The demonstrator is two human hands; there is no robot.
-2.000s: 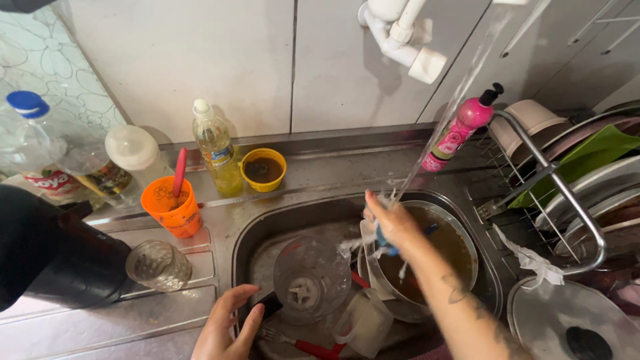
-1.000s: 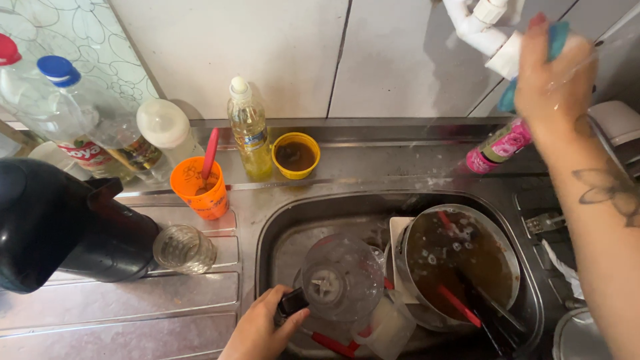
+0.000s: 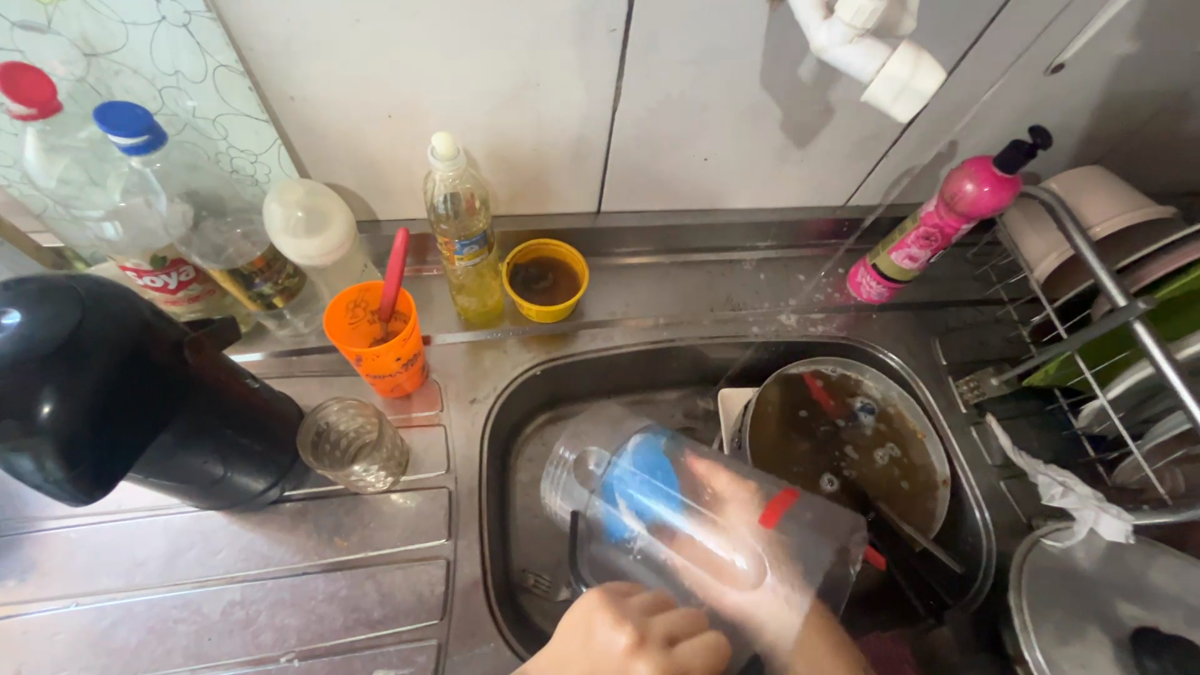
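Note:
Over the metal sink basin (image 3: 553, 394), my left hand (image 3: 633, 628) is closed on the dark handle of a clear plastic blender jar (image 3: 806, 525), which lies tilted on its side. My right hand (image 3: 722, 525) is inside the jar, seen blurred through its wall, and presses a blue sponge (image 3: 642, 483) toward the jar's base. Right of the jar, a pot of murky brown water (image 3: 844, 441) stands in the basin with utensils in it. A fork (image 3: 542, 586) lies on the basin floor at the left.
Left stand a black thermos (image 3: 141, 403), a glass (image 3: 354, 445), an orange cup (image 3: 375, 337) and plastic bottles (image 3: 131, 197). Behind the sink are a yellow tub (image 3: 546, 281), a soap bottle (image 3: 466, 244) and a pink pump bottle (image 3: 937, 225). A dish rack (image 3: 1078, 253) and pot lid (image 3: 1106, 600) stand right.
My right hand has come down from the upper right into the jar with the sponge. The jar, upright in the basin a second ago, is now raised and tilted.

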